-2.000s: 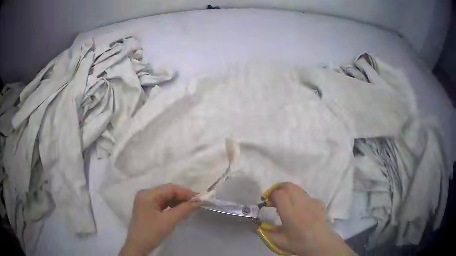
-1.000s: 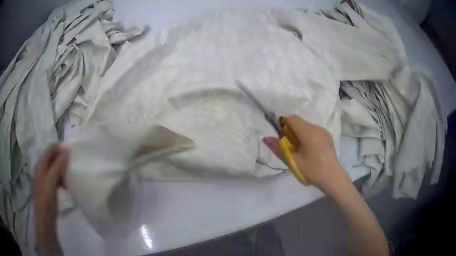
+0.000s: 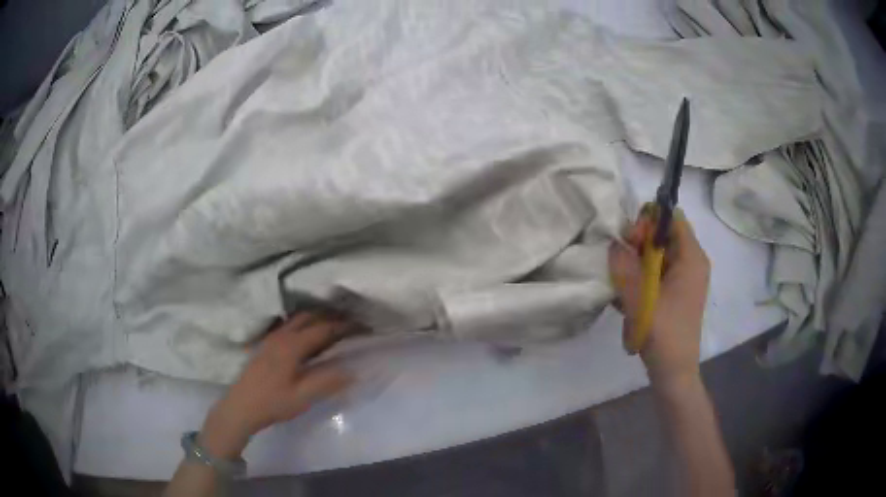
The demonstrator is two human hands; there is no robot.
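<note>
A large pale garment piece [image 3: 389,175] lies spread and wrinkled across the white table, with its near edge raised in folds. My left hand [image 3: 291,374] is at its near edge at lower left, blurred, fingers spread; whether it pinches cloth is not clear. My right hand [image 3: 670,291] holds the yellow-handled scissors [image 3: 649,281], with the closed dark blades pointing up and away. The fingertips of my right hand touch the right edge of the garment piece.
A tangled pile of pale cloth [image 3: 68,136] lies at the left. Another pale bundle [image 3: 806,223] hangs over the table edge at the right. The white table [image 3: 427,408] curves along its near edge above dark grey floor [image 3: 544,456]. A bracelet is on my left wrist.
The garment piece has shifted and spread towards the left. My left hand has moved right from the far left. My right hand has moved right, and the scissors now point upward.
</note>
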